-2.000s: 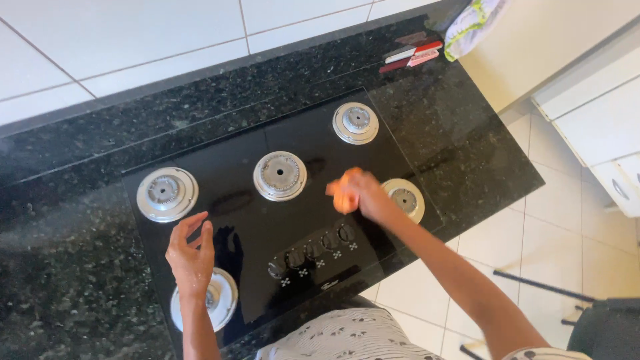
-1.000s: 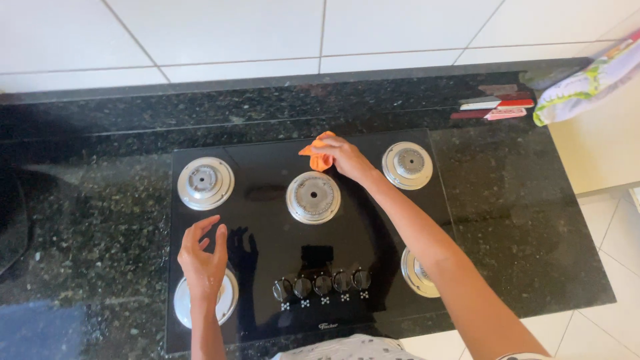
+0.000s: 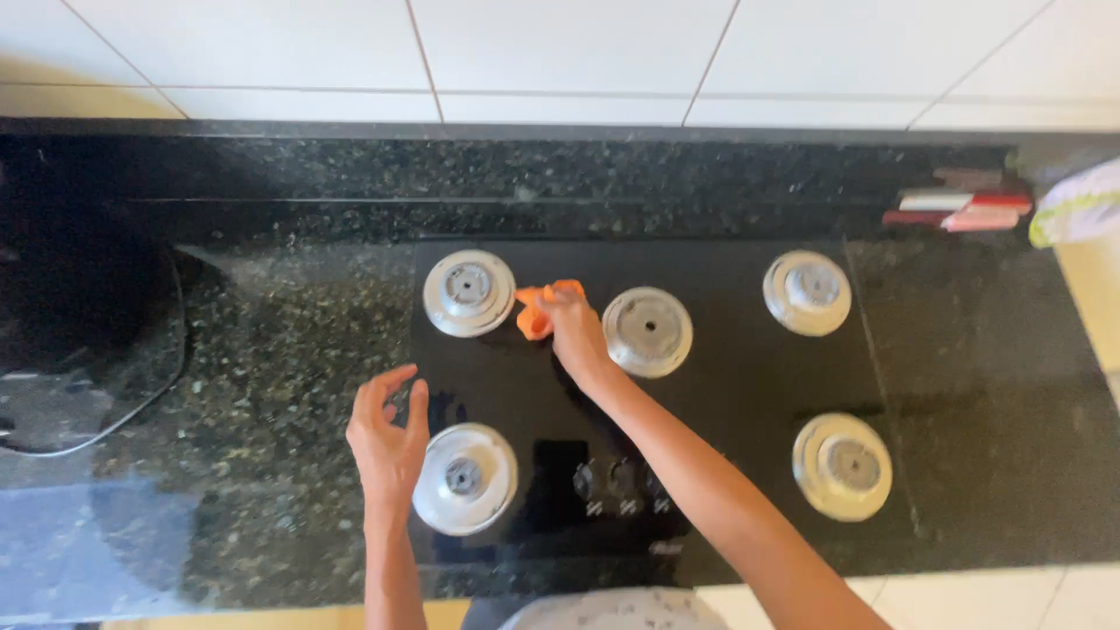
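Note:
My right hand (image 3: 573, 328) holds an orange cloth (image 3: 535, 322) on the black glass cooktop (image 3: 735, 394), between the back-left burner (image 3: 469, 293) and the central burner (image 3: 648, 332). Fingers apart and holding nothing, my left hand (image 3: 389, 424) hovers by the cooktop's left edge, beside the front-left burner (image 3: 465, 479). On the right side are a back burner (image 3: 807, 293) and a front burner (image 3: 842, 467). My right forearm partly hides the row of black control knobs (image 3: 617, 477). The burners show bare metal bases with no grates over them.
Dark speckled granite countertop (image 3: 280, 420) surrounds the cooktop, with a white tiled wall (image 3: 569, 52) behind. Red, white and pink items (image 3: 971, 210) lie at the back right near a white and green cloth (image 3: 1081, 206). A dark object with a cable (image 3: 131, 420) is at the left.
My right hand has moved left with the orange cloth, from behind the central burner to beside the back-left one. My left hand stays open near the left edge. The view has shifted and turned.

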